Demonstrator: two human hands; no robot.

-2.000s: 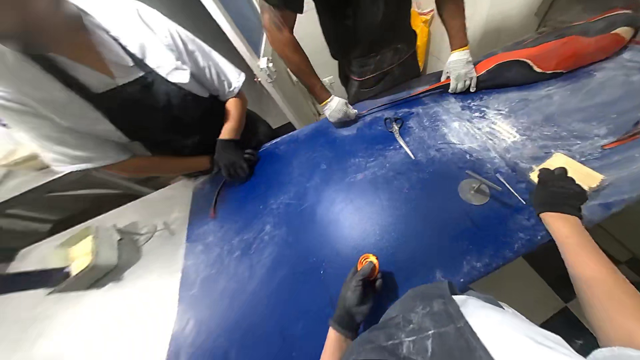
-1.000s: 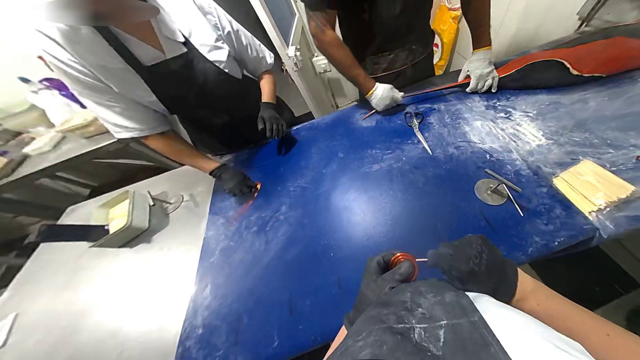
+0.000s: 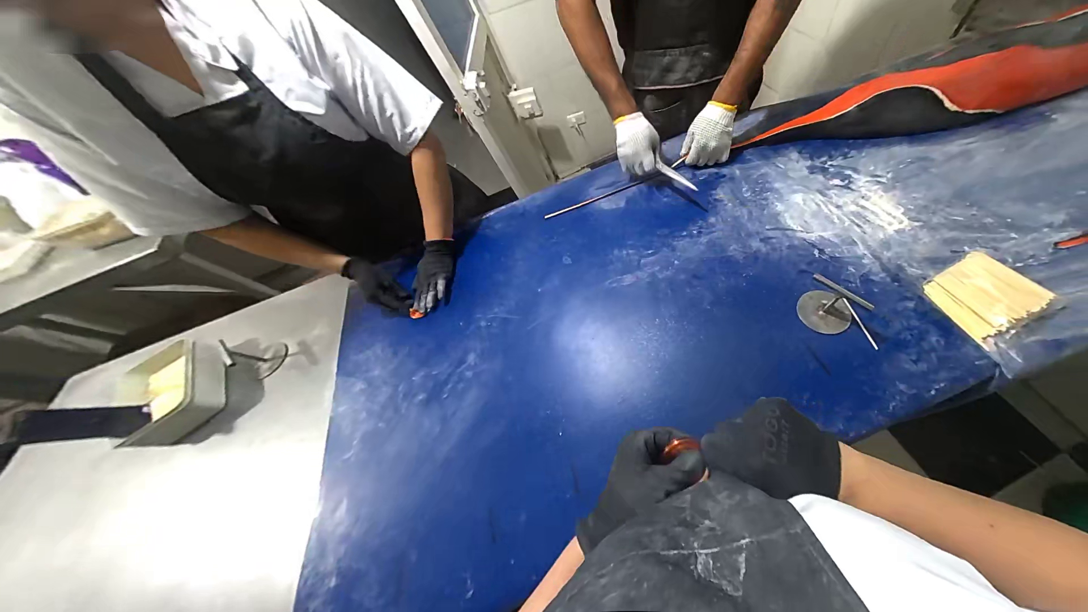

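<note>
My left hand [image 3: 642, 476], in a black glove, holds a small red and orange coil [image 3: 678, 449], mostly hidden by the fingers, close to my apron. Right beside it is my right hand [image 3: 772, 449], also black-gloved, curled with its back to the camera; its fingers touch or nearly touch the coil, and a thin stick there is hidden now. Beyond my right hand a metal disc with a stem [image 3: 823, 312] lies on the blue table [image 3: 510, 408] by thin rods. Farther right is a bundle of wooden sticks [image 3: 990, 293].
A co-worker's white-gloved hands [image 3: 676, 140] hold scissors and a thin rope at the far edge, by a long red and black candy mass [image 3: 977, 81]. Another co-worker's black-gloved hands [image 3: 408, 285] work at the left. A metal container [image 3: 204, 391] stands on the steel counter.
My right hand has come from the stick bundle to the coil in my left hand, bringing a thin stick. The scissors have been picked up by the white-gloved co-worker.
</note>
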